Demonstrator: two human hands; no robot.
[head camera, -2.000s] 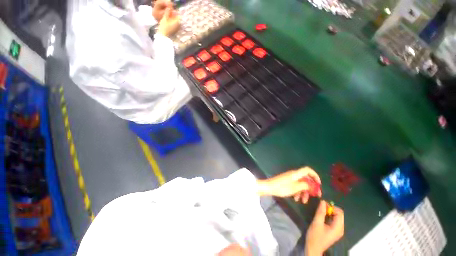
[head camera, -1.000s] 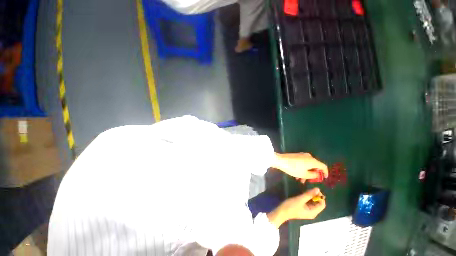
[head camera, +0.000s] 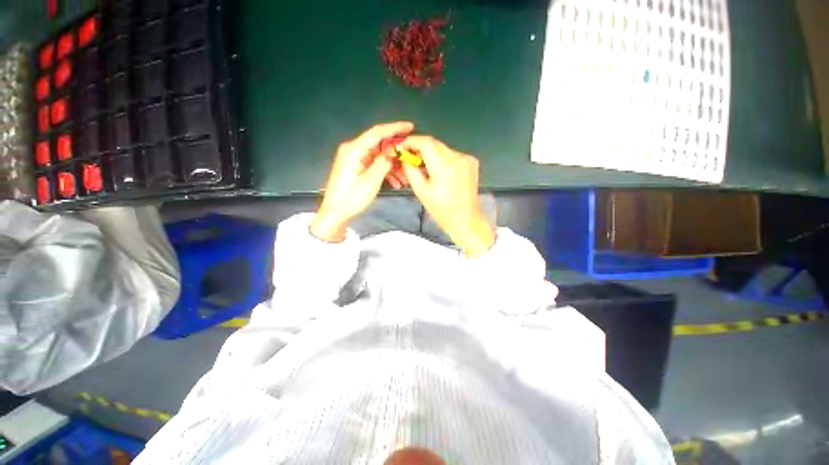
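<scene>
My left hand (head camera: 356, 174) is closed around a red housing (head camera: 391, 145), of which only a small part shows between the fingers. My right hand (head camera: 445, 183) grips a yellow hand tool (head camera: 409, 158), its visible part pointing at the red housing. The two hands meet just over the bench's front edge. A heap of small dark-red parts (head camera: 414, 53) lies on the green mat beyond them. Fine detail at the fingertips is blurred.
A black blister tray (head camera: 164, 91) with red housings at its left side stands on the left. A white sheet of small parts (head camera: 631, 91) lies on the right. A neighbour's white sleeve, a blue stool (head camera: 214, 272) and a brown box (head camera: 714, 222) are below bench level.
The camera view has turned, so the bench now runs across the top. My hands have come together, with the yellow tool now at the red housing. The blue bin is out of view.
</scene>
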